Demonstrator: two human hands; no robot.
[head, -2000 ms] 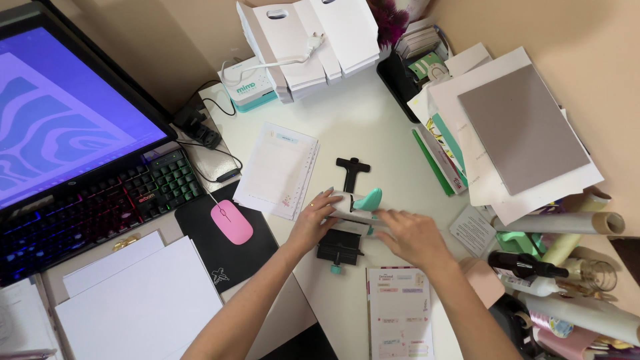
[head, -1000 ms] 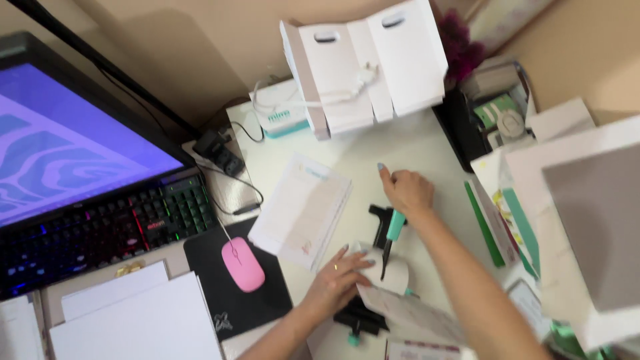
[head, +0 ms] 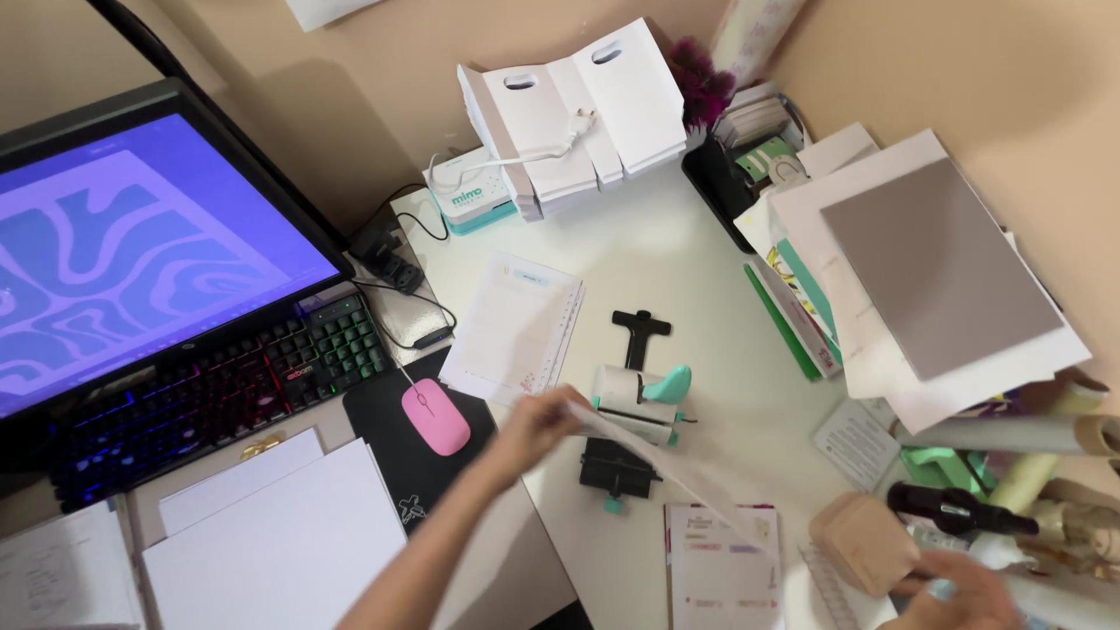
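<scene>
My left hand (head: 544, 426) grips one end of a thin printed sheet (head: 674, 472), which slants down to the right, blurred. Beside that hand stands a white and teal hole punch (head: 628, 394) with a teal lever, its black guide piece (head: 641, 328) behind it and a black base part in front. A stack of printed pages (head: 516, 324) lies left of the punch. Below the sheet is a printed planner page (head: 724, 569). At the lower right my right hand (head: 958, 591) touches or holds a tan block-like object (head: 864, 542); the blur hides its grip.
A monitor (head: 166, 245), keyboard (head: 219, 394) and pink mouse (head: 436, 416) are at the left. White folded card pieces (head: 586, 114) rest by a small white and teal box (head: 472, 192) at the back. Stacked papers (head: 941, 262) and rolls (head: 1006, 435) crowd the right side.
My right hand has left the punch lever and moved to the lower right. My left hand has lifted the sheet's end beside the punch. The view has shifted.
</scene>
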